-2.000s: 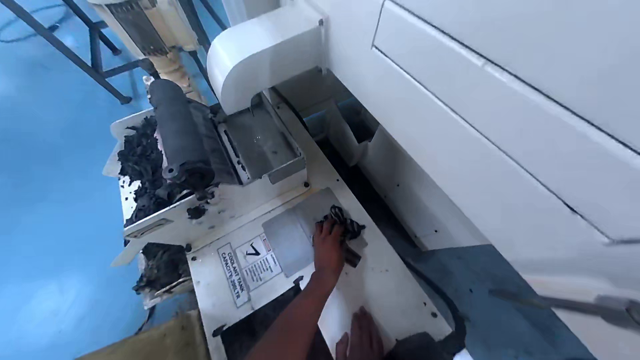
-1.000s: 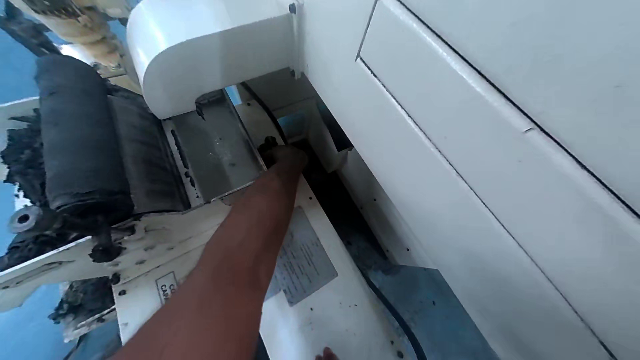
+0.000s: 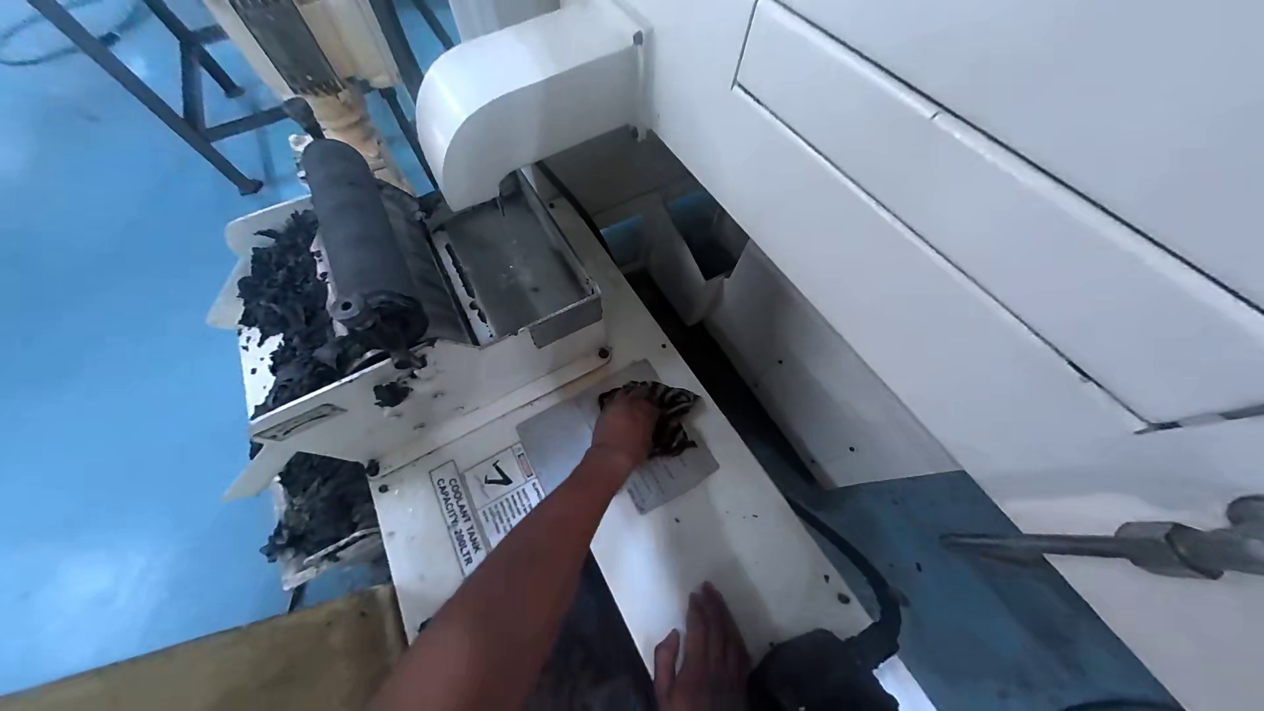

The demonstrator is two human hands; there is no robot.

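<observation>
My left hand (image 3: 627,425) presses a striped black-and-light cloth (image 3: 674,415) onto a grey metal plate (image 3: 563,439) on the white coolant tank cover (image 3: 731,533). Part of the cloth is hidden under the fingers. Nearer the bottom edge, my right hand (image 3: 703,647) lies flat on the same cover, holding nothing, with its thumb towards the left. Printed labels (image 3: 484,494) sit on the cover to the left of my left forearm.
Behind my left hand stand a metal tray (image 3: 518,267), a dark roller (image 3: 360,232) and black sludge (image 3: 286,286). White machine panels (image 3: 889,247) rise at the right, where a metal nozzle (image 3: 1165,548) juts in. A black hose (image 3: 849,558) runs beside the cover.
My left hand has come back from the gap beside the metal tray to the grey plate, where it also was two seconds ago. The view has shifted back as well.
</observation>
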